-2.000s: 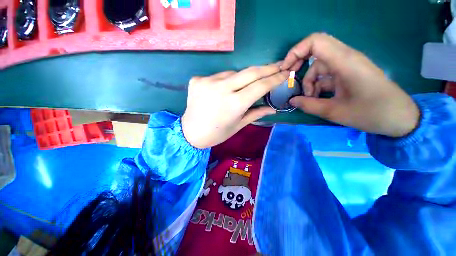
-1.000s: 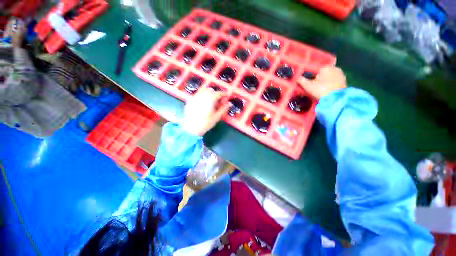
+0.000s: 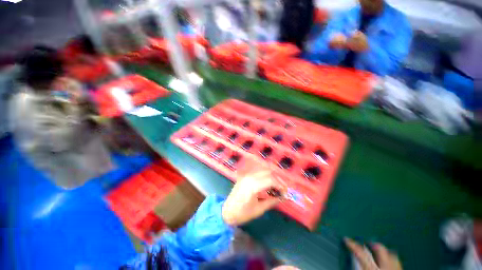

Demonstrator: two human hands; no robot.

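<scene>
The red-pink parts tray [image 3: 332, 182] lies on the green bench, with dark round watch heads in many pockets. My left hand [image 3: 248, 196] is over its near edge, its fingertips at a dark watch head [image 3: 273, 192] beside a pocket of small white and blue bits [image 3: 297, 198]. Blur hides whether the fingers grip the watch head. My right hand [image 3: 374, 256] shows only as fingers low over the bench, cut off by the bottom edge; whether it holds anything cannot be seen. The whole view is blurred.
Red trays [image 3: 145, 198] and brown cardboard [image 3: 179, 204] are below the bench edge at left. More red trays [image 3: 322, 79] lie beyond. A person in blue [image 3: 388, 37] is across the bench; another in grey [image 3: 55, 126] is at left. Clear plastic [image 3: 423, 103] lies far right.
The view has tilted up, showing people beyond the bench. My right hand has left the tray for the bottom edge. My left hand has moved along the tray to the pocket beside the small bits.
</scene>
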